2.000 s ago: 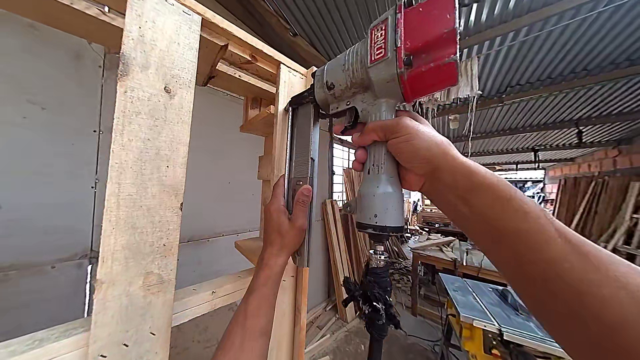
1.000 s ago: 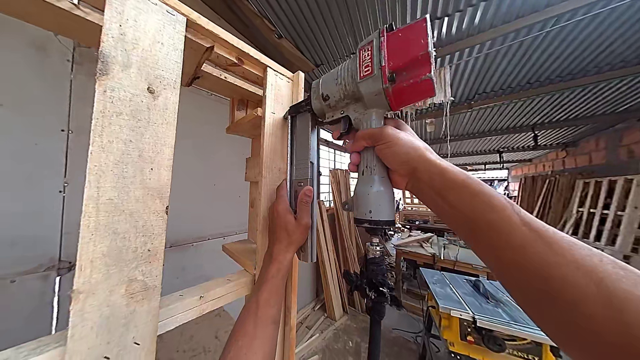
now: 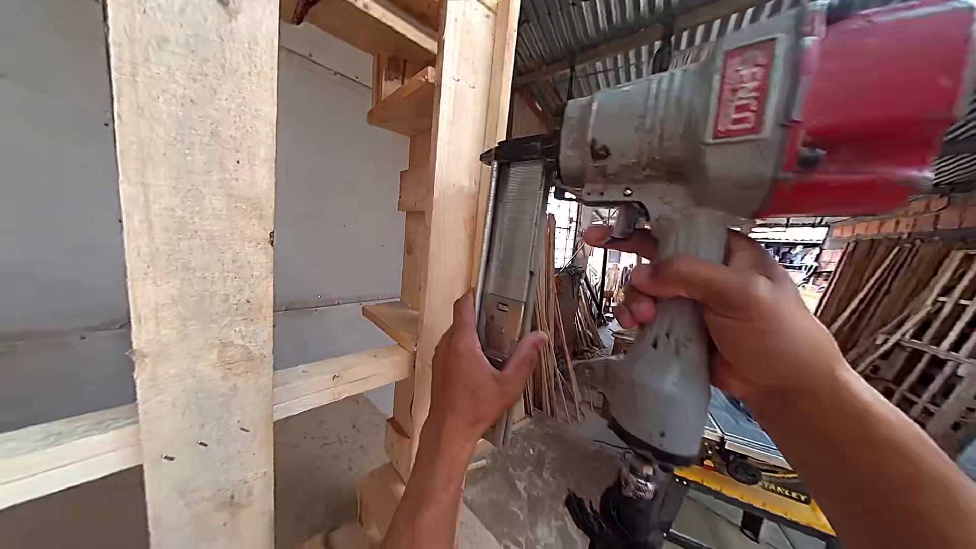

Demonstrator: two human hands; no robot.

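My right hand (image 3: 709,305) is wrapped round the grip of a grey and red Senco pneumatic stapler (image 3: 671,152), a finger near its trigger. The nose of the tool is at the edge of an upright wooden board (image 3: 465,175) of a timber frame. My left hand (image 3: 480,366) holds the lower part of the staple magazine (image 3: 511,252), thumb on one side and fingers on the other. An air hose fitting (image 3: 639,484) wrapped in black material hangs below the grip. A wide upright plank (image 3: 202,267) with staples in it stands at the left.
A horizontal wooden rail (image 3: 343,377) crosses behind the wide plank. Short wood blocks (image 3: 400,103) jut from the frame. A yellow Stanley table saw (image 3: 762,480) stands at lower right. Wood strips (image 3: 560,328) and slatted wooden pieces (image 3: 915,343) lean farther back.
The stapler and both hands have shifted lower along the upright board. My hold on the grip and the magazine continues. The view has moved closer to the frame.
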